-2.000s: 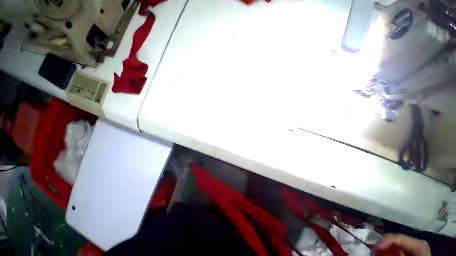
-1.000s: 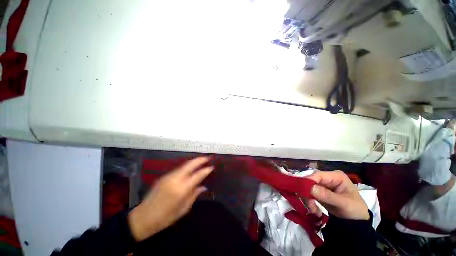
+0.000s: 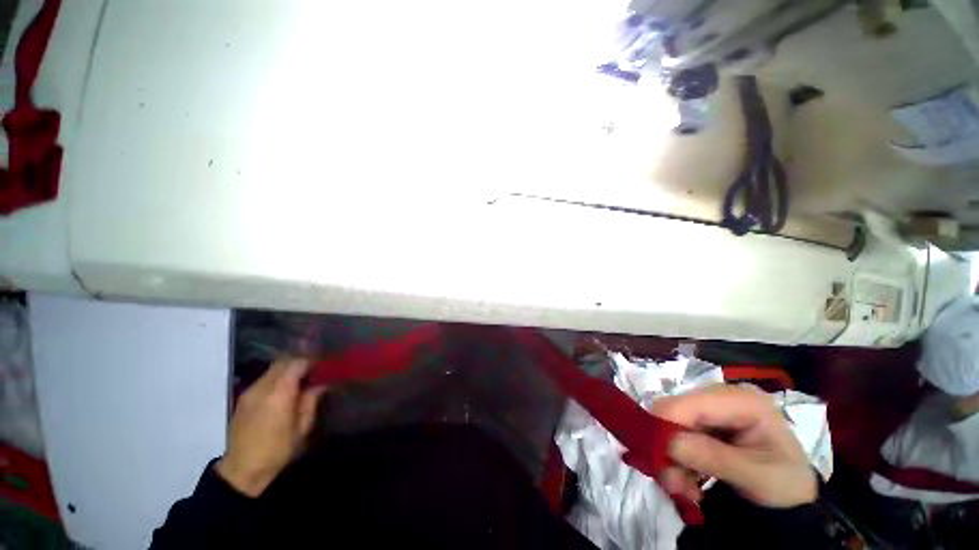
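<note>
A red fabric strip (image 3: 594,393) runs below the table's front edge, over the dark lap. My right hand (image 3: 741,443) grips it between thumb and fingers, with a short end hanging below. My left hand (image 3: 268,425) pinches red fabric at the left; its fingertips are slightly blurred. The middle of the strip is dim near the table edge, so I cannot tell whether both hands hold one strip.
The white table (image 3: 354,215) spans the view. Black-handled scissors (image 3: 758,172) lie under the sewing machine (image 3: 816,64). Another red strip (image 3: 32,140) lies at far left. White fabric (image 3: 612,489) is crumpled below. A white panel (image 3: 134,419) sits lower left.
My left hand has moved left from near the middle, now with red fabric at its fingertips. My right hand has shifted slightly right and down, still holding the strip.
</note>
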